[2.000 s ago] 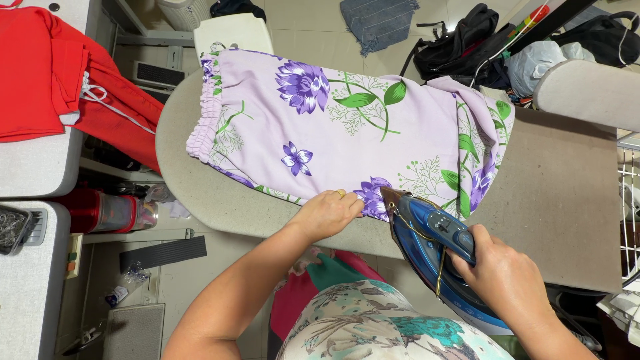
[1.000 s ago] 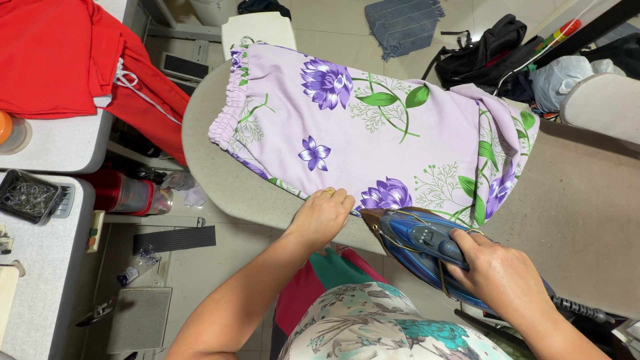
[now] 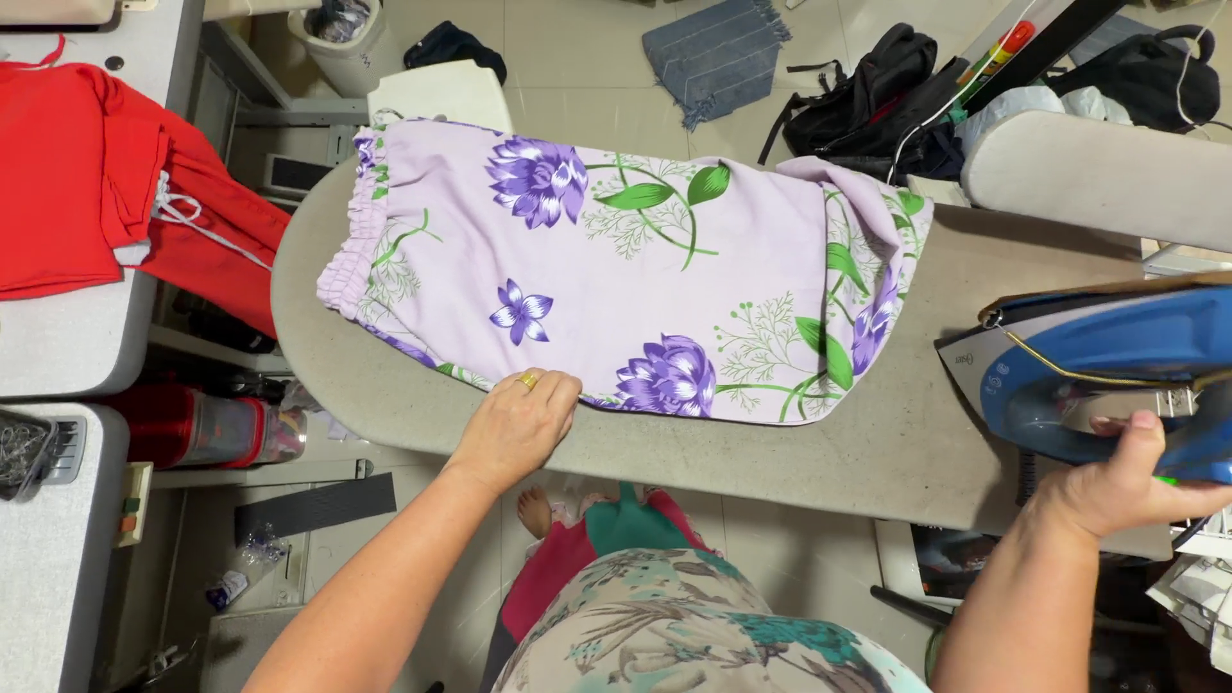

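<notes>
A lilac floral garment (image 3: 616, 279) with an elastic waistband (image 3: 356, 231) lies on a padded ironing board (image 3: 462, 423), its waistband at the left end and its far right end bunched in folds. My left hand (image 3: 525, 419), with a ring on one finger, grips the garment's near edge between finger and thumb. Off to the right, my right hand (image 3: 1126, 481) holds a blue steam iron (image 3: 1107, 375) by its handle. The iron is tilted, its tip pointing left, apart from the garment. Part of it is cut off by the frame's right edge.
Red trousers (image 3: 87, 183) with a white drawstring lie on the left table. A pin tray (image 3: 24, 452) sits on the nearer table. Behind the board are a white stool (image 3: 443, 96), a denim piece (image 3: 717, 58) and a black backpack (image 3: 876, 96). A smaller padded board (image 3: 1097, 173) stands at right.
My right hand has moved the iron away to the right, off the garment's near edge where it was before. My left hand stays at the near edge.
</notes>
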